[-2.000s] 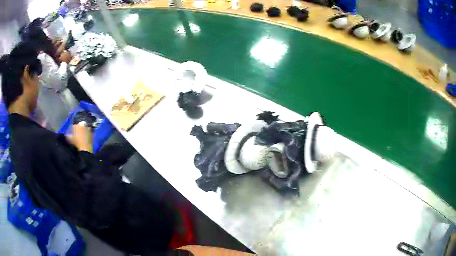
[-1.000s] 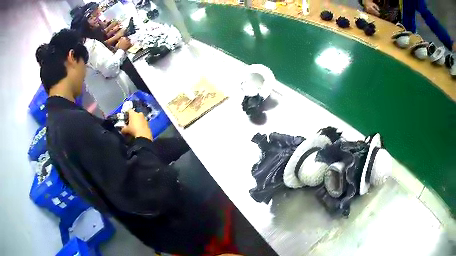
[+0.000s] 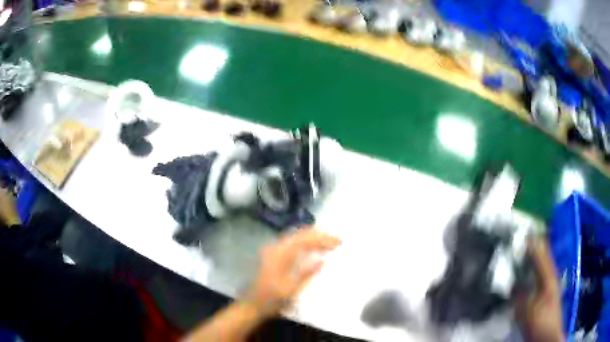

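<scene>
A black-and-white figure body (image 3: pixel 478 267) is at the right of the bench, motion-blurred. My right hand (image 3: pixel 545 287) is on its right side and holds it. My left hand (image 3: pixel 291 267) is over the bench left of that figure, fingers apart and empty. Beyond my left hand lie black coats (image 3: pixel 190 194) with straw hats (image 3: pixel 235 184) on them; one more hat brim (image 3: pixel 311 160) stands on edge at their right. A dark blurred patch, maybe a shadow, is on the bench between my hands.
A green conveyor belt (image 3: pixel 334 93) runs behind the bench. A blue crate (image 3: pixel 580 267) is at the right. A white ring-shaped part (image 3: pixel 130 101) and tan board (image 3: pixel 65 152) lie at the left. A person's dark sleeve (image 3: pixel 60 287) shows at lower left. Parts line the far edge.
The view has swung right. Both my hands and the held figure have come into the picture. The coats and hats now appear further left.
</scene>
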